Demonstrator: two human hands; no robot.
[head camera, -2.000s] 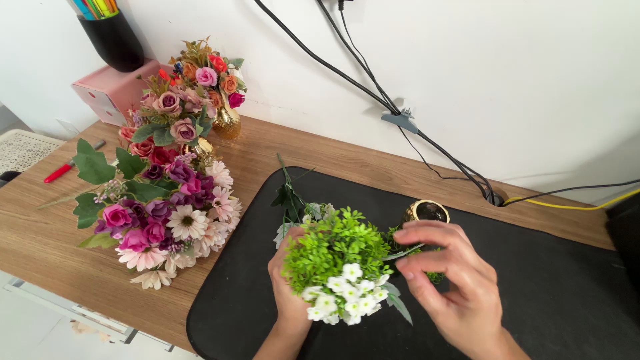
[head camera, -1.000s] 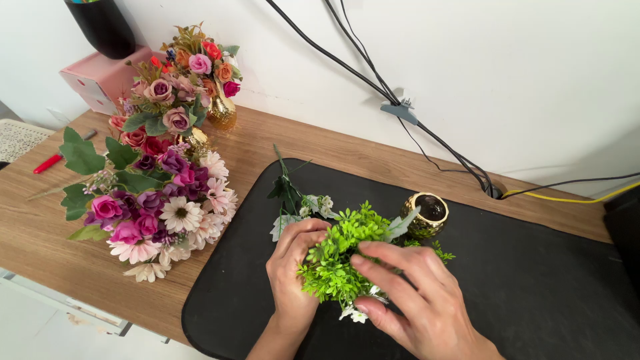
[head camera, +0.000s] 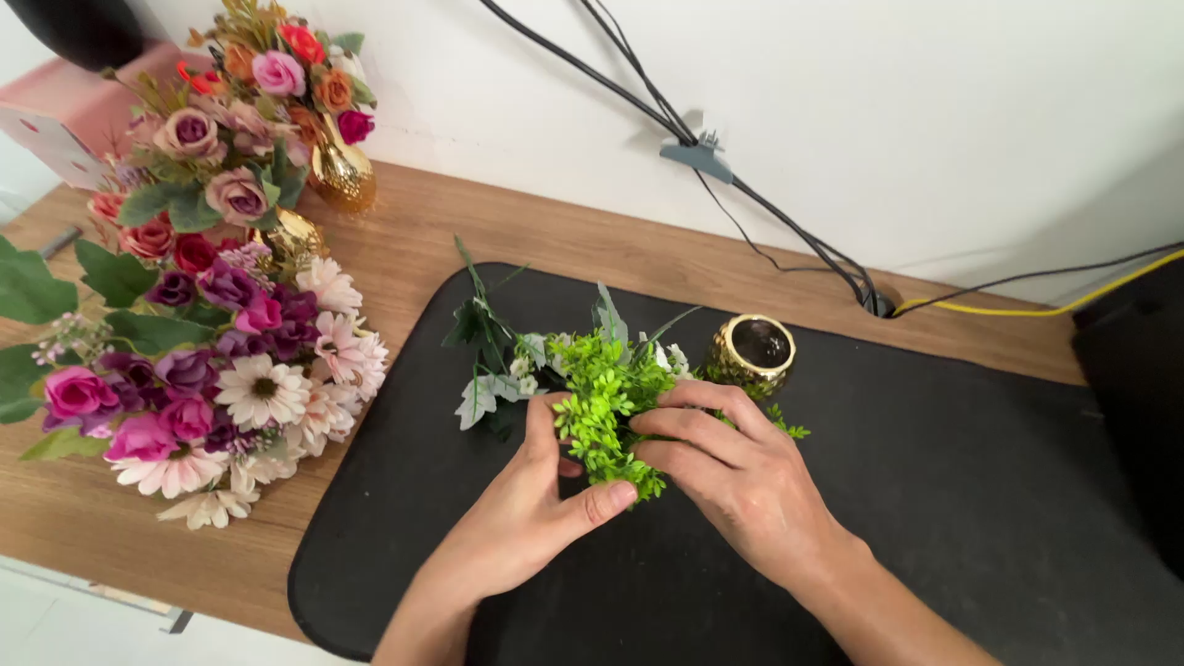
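A bunch of bright green artificial foliage (head camera: 601, 416) is held over the black desk mat (head camera: 416, 527), with small white flowers (head camera: 673, 359) behind it. My left hand (head camera: 536, 509) grips it from the left, thumb across its lower front. The fingertips of my right hand (head camera: 740, 472) press into its right side; whether they pinch a stem is hidden. Beyond my right hand stands a small round gold pot (head camera: 757, 350) with a dark opening. A dark green artificial stem (head camera: 488, 324) and pale grey-green leaves (head camera: 481, 398) lie on the mat, left of the bunch.
Purple, pink and cream artificial flowers (head camera: 231, 370) fill the left of the wooden desk (head camera: 518, 231). Behind them are rose arrangements (head camera: 231, 148), a gold vase (head camera: 342, 171) and a pink box (head camera: 102, 120). Black cables (head camera: 777, 213) run down the wall to the desk's back edge.
The bunch has turned in my hands: its white flowers faced the front two seconds ago and now show at the back. My right hand has come in from beside the bunch to touch it.
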